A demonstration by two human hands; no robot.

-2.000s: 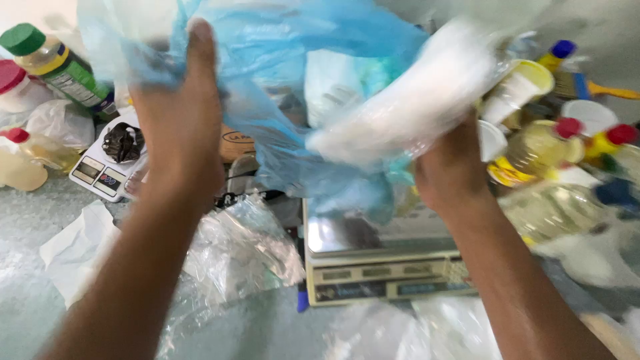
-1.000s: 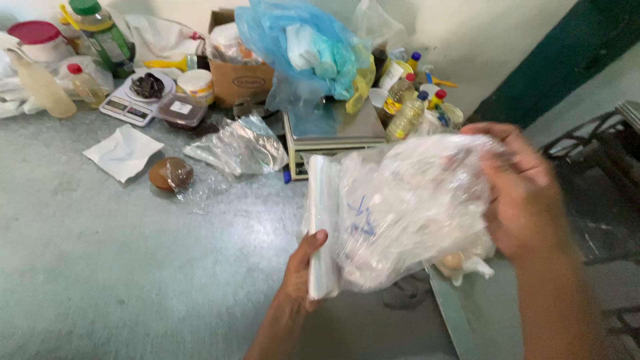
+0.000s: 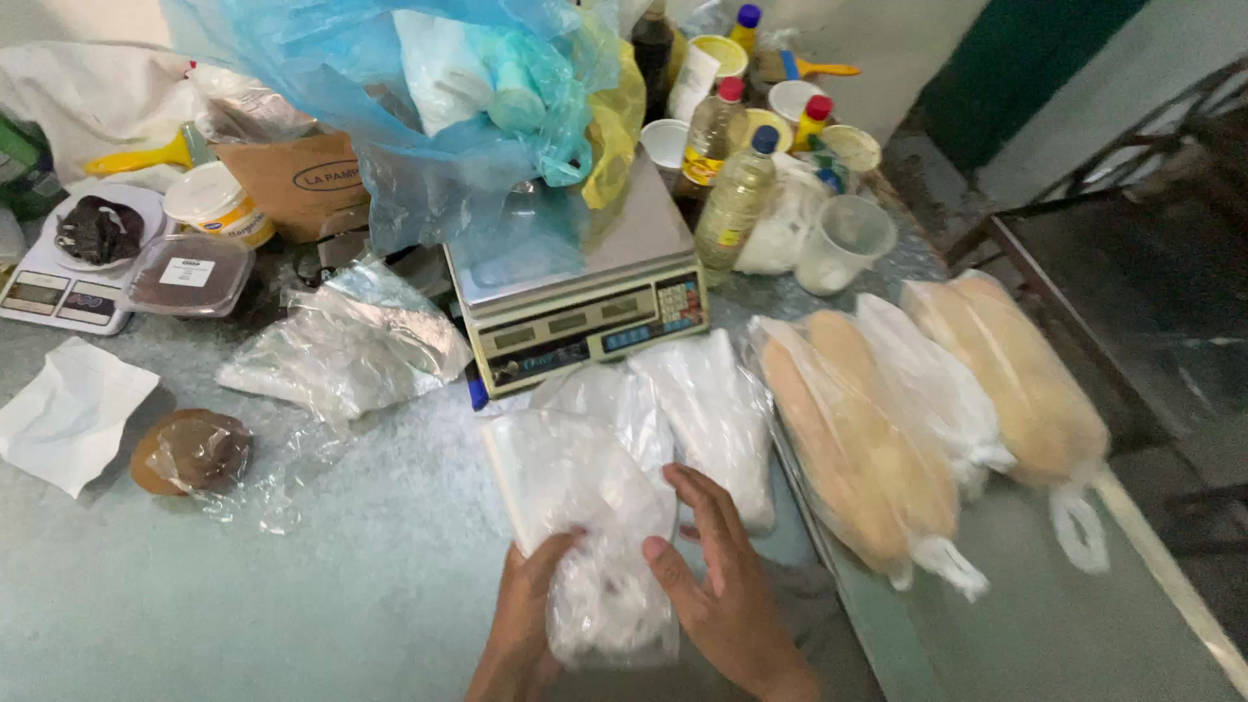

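Note:
A stack of clear plastic bags lies bunched in front of the scale, its near end crumpled. My left hand grips the left edge of this stack, thumb on top. At its right side is my right hand, fingers apart and curved around the plastic; whether it touches is hard to tell. Just behind, another folded bundle of plastic bags rests against a digital scale. Over the scale's steel plate hangs a large blue plastic bag with white and greenish things inside.
Bagged bread loaves lie at the right, by the table edge. Oil bottles and a plastic cup stand behind. Leftward are a kitchen scale, a lidded container, a brown round item, white paper and crumpled plastic.
The plastic bags have come down in front of the scale from where my hands held them spread. My right hand has moved left and let go of their far end. The blue bag was handled earlier.

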